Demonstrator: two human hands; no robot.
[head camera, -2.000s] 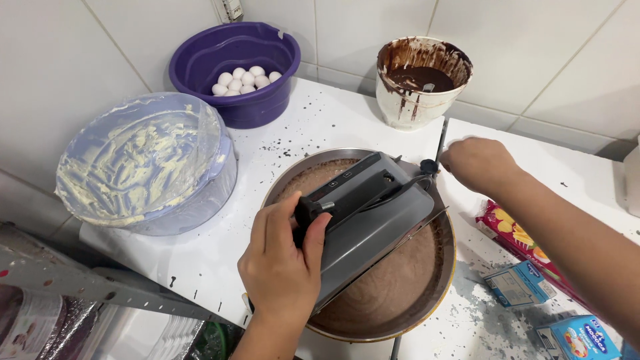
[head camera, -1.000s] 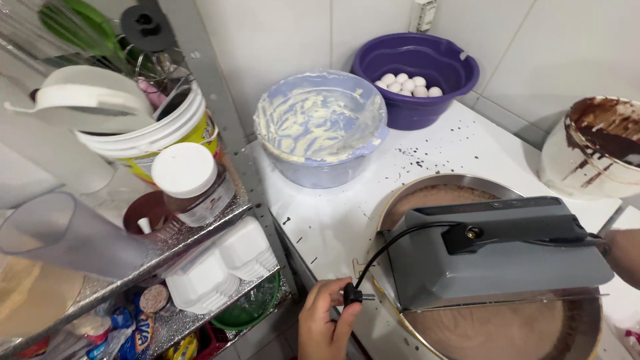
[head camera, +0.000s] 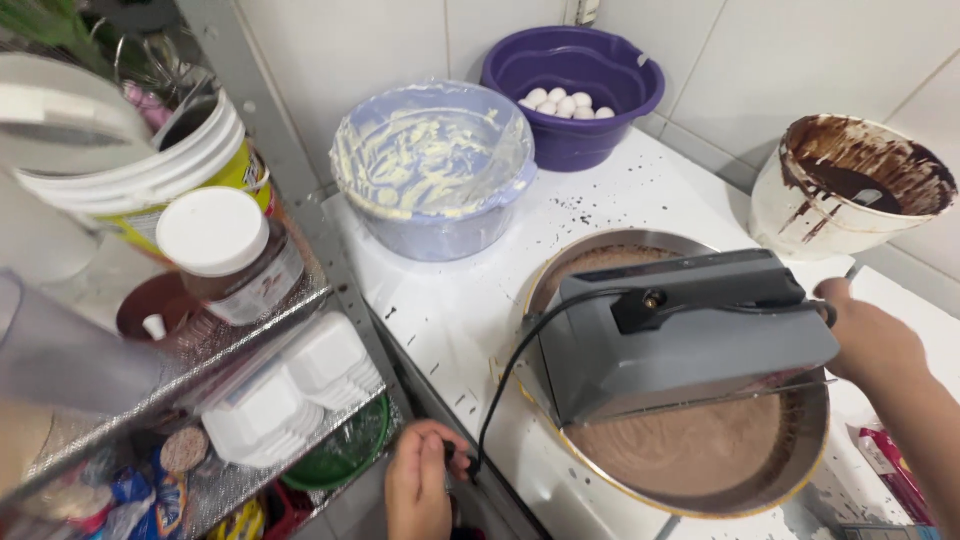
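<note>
A grey appliance with a black cord (head camera: 675, 352) lies across the top of a round metal pan (head camera: 814, 450) that holds a brown mixture (head camera: 675, 457). My right hand (head camera: 874, 337) is at the appliance's right end, its fingers partly hidden, by a loop of cord. Low in the middle, my left hand (head camera: 427, 469) is closed on the free end of the black cord (head camera: 506, 375), just off the white counter's edge. What the appliance is cannot be told for certain.
Behind the pan stand a smeared blue tub (head camera: 435, 225), a purple basin (head camera: 562, 135) with eggs, and a chocolate-coated bucket (head camera: 787, 202). At left, a metal shelf (head camera: 247, 352) holds a lidded jar (head camera: 214, 232), a large white bucket (head camera: 217, 150) and foam trays (head camera: 259, 420). A pink packet (head camera: 892, 465) lies at right.
Two seconds ago my left hand was on the appliance; since then it has moved off and taken the cord's end. The view has swung left, bringing in the shelf.
</note>
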